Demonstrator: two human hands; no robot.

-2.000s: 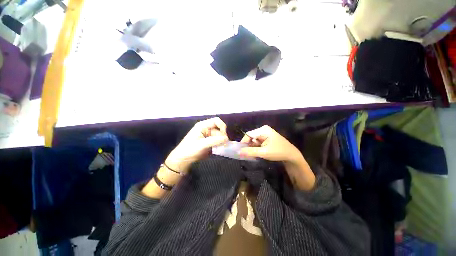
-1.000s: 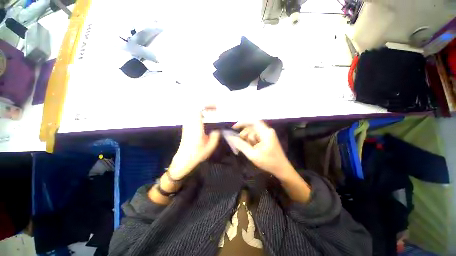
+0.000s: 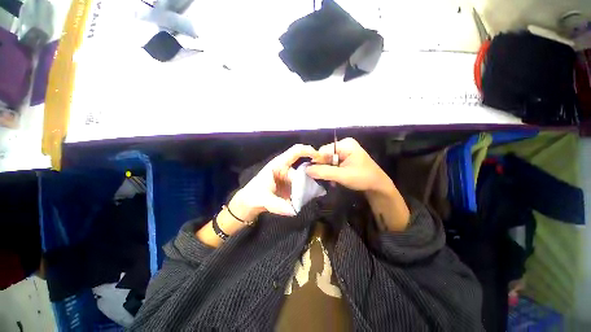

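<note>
Both hands are together over the lap, just below the table's front edge. My left hand (image 3: 272, 185) holds a small pale grey-white fabric piece (image 3: 306, 189) with a dark part at its top. My right hand (image 3: 350, 167) pinches the piece's upper right side and also holds a thin, pointed tool (image 3: 336, 148), its tip upward. On the table lie a pile of black pieces with pale backing (image 3: 323, 42) and, to the left, a small black curved piece (image 3: 162, 46) beside pale grey ones (image 3: 173, 21).
A white table (image 3: 259, 104) spans the front, with yellow tape (image 3: 61, 84) at left. A stacked black pile (image 3: 531, 76) and red-handled scissors (image 3: 481, 65) lie at right. Blue crates (image 3: 150, 214) with dark cloth stand below left; more cloth hangs below right (image 3: 551, 188).
The hands have come together again around the pale piece, which now shows its broad pale side. The thin tool now points up from my right hand. The view has shifted, so table items sit higher.
</note>
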